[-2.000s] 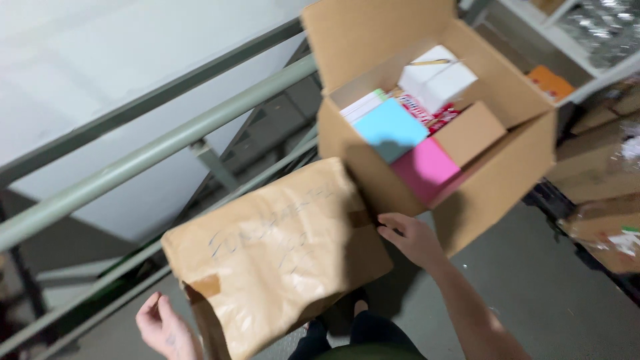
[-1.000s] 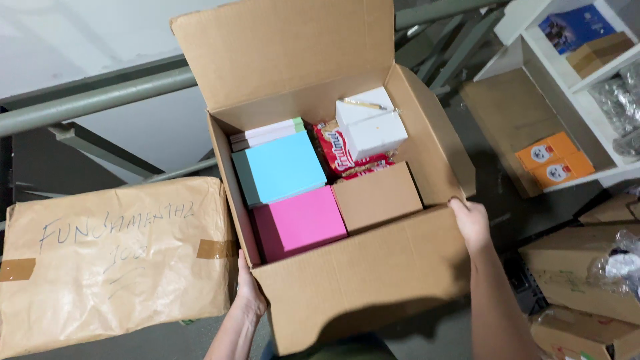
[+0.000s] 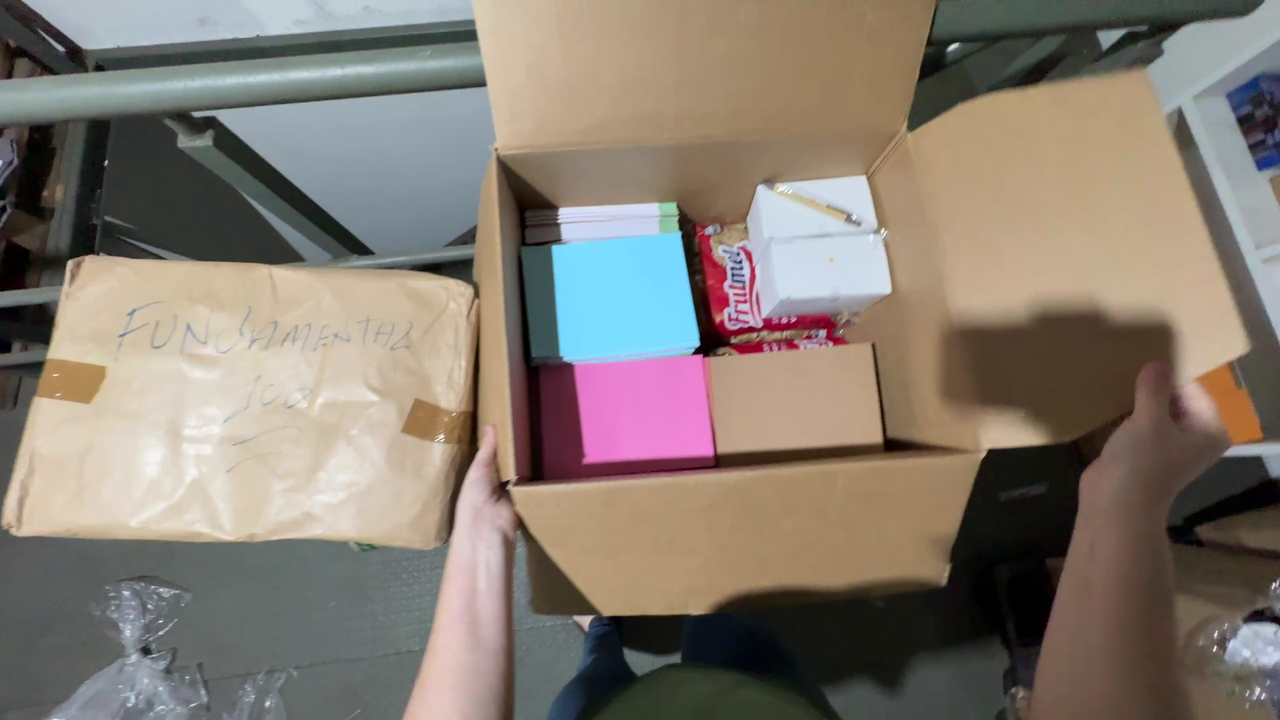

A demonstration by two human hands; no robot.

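Note:
An open cardboard box (image 3: 740, 535) fills the middle of the view, its flaps spread. My left hand (image 3: 487, 492) rests against its lower left corner, the fingers partly hidden by the side. My right hand (image 3: 1160, 430) grips the edge of the box's right flap (image 3: 1060, 270). Inside lie a light blue stack (image 3: 625, 297), a pink block (image 3: 648, 412), a brown carton (image 3: 795, 402), red Frutmel packets (image 3: 727, 285) and white boxes (image 3: 822, 272) with a pen-like item (image 3: 815, 204) on top. To the left sits a brown paper-wrapped parcel (image 3: 245, 450) with handwriting and tape.
Behind the box runs a green-grey metal rail (image 3: 240, 82). Clear plastic bags (image 3: 140, 660) lie at the lower left. A white shelf (image 3: 1215, 130) stands at the right, with an orange item (image 3: 1230, 405) beyond my right hand. More plastic wrap (image 3: 1240, 645) is at the lower right.
Two seconds ago my hands were by the paper parcel; they are now at the box. Since one second ago, my right hand has moved outward and the right flap is spread wider.

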